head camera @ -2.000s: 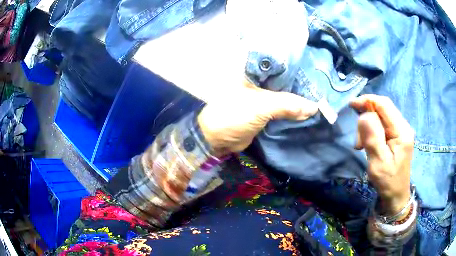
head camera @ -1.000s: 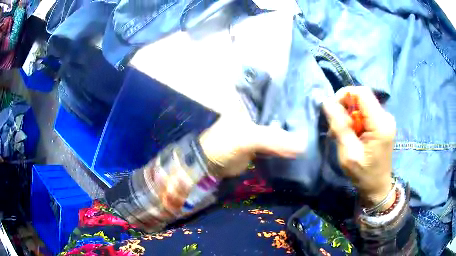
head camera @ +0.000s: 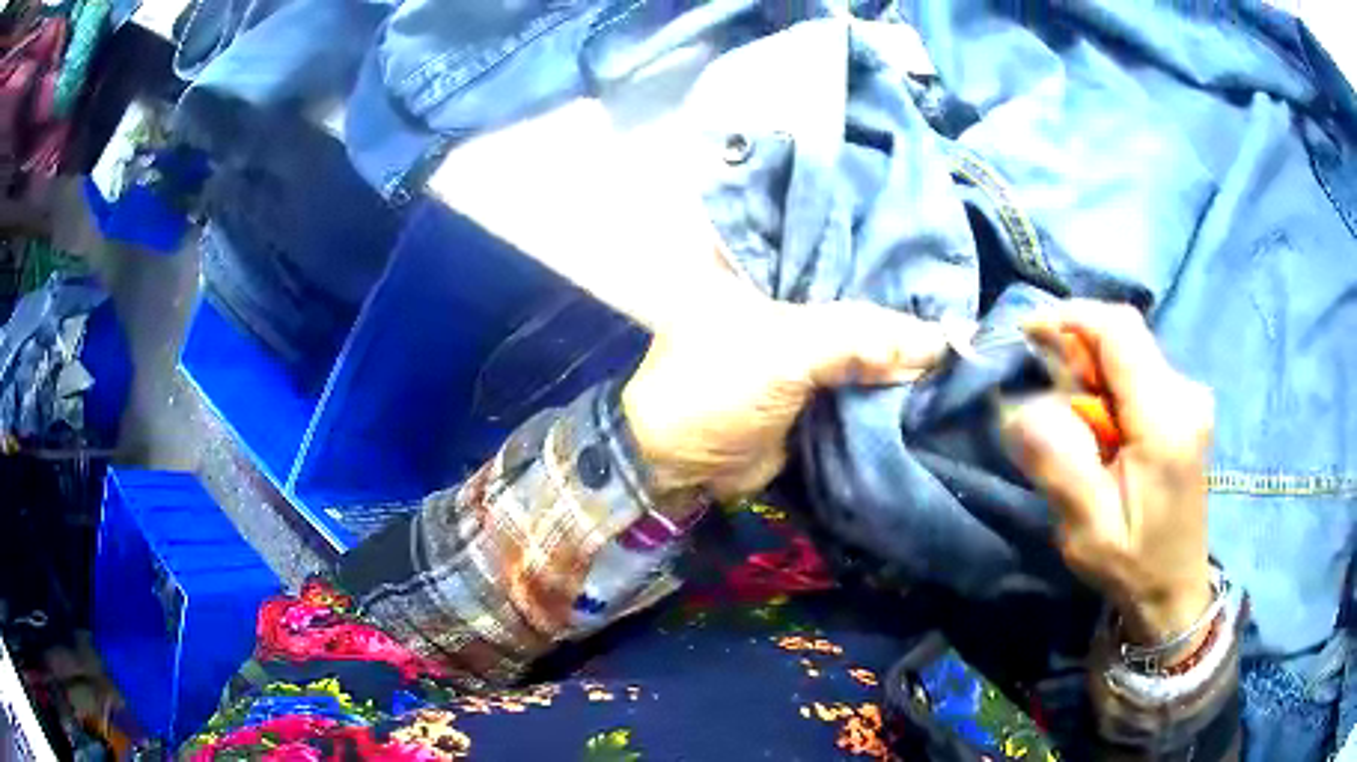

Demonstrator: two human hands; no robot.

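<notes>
A large blue denim garment (head camera: 1250, 343) lies spread before me, its near part bunched between my hands. My left hand (head camera: 774, 372) is closed on a fold of the denim, thumb on top. My right hand (head camera: 1116, 432) is curled just right of it, at the same fold, around a tool with an orange-red handle (head camera: 1098, 417). The tool's blades are not visible. A round metal button (head camera: 737, 148) shows on a light denim part above my left hand. A stitched seam (head camera: 1005, 209) curves beside a dark opening.
The white table top (head camera: 551, 186) shows at centre left, overexposed. More denim (head camera: 491, 75) lies at the upper left. Blue plastic crates (head camera: 186, 596) stand at left on the grey floor, one holding dark cloth. My floral apron (head camera: 714, 685) is below.
The denim between my hands has been shifted and bunched up, and the metal button shows higher and further left. My right hand moved left, then slightly back right, with the orange-red handle now visible.
</notes>
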